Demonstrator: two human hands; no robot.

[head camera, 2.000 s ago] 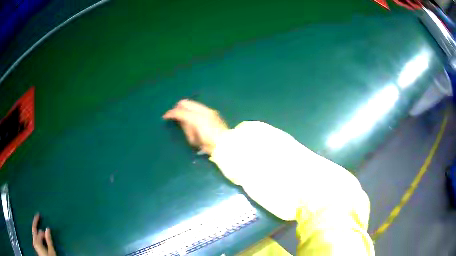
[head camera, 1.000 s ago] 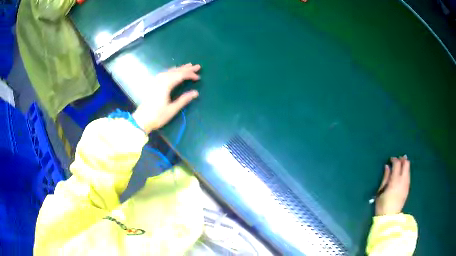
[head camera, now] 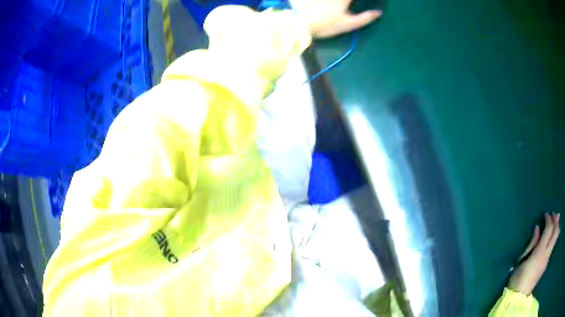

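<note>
My left hand is at the top edge, partly cut off. Its thumb is spread over the green tabletop, and nothing shows in it. A blue wrist strap with a thin cord is on that wrist. My right hand is small at the lower right, low over or on the tabletop, fingers extended. A thin dark line with a pale end shows beside its palm; I cannot tell what it is or whether it is held. A long dark pad strip, blurred, lies along the near table edge between my hands.
Blue plastic crates stand at the upper left beyond my yellow smock sleeve. A yellow floor line shows near them. White, blurred material lies below the table edge. A bright lamp reflection runs along that edge.
The view has swung toward my left side and body. My left hand now sits at the top edge, and my right hand sits farther into the lower right. The other person's sleeve has left the view.
</note>
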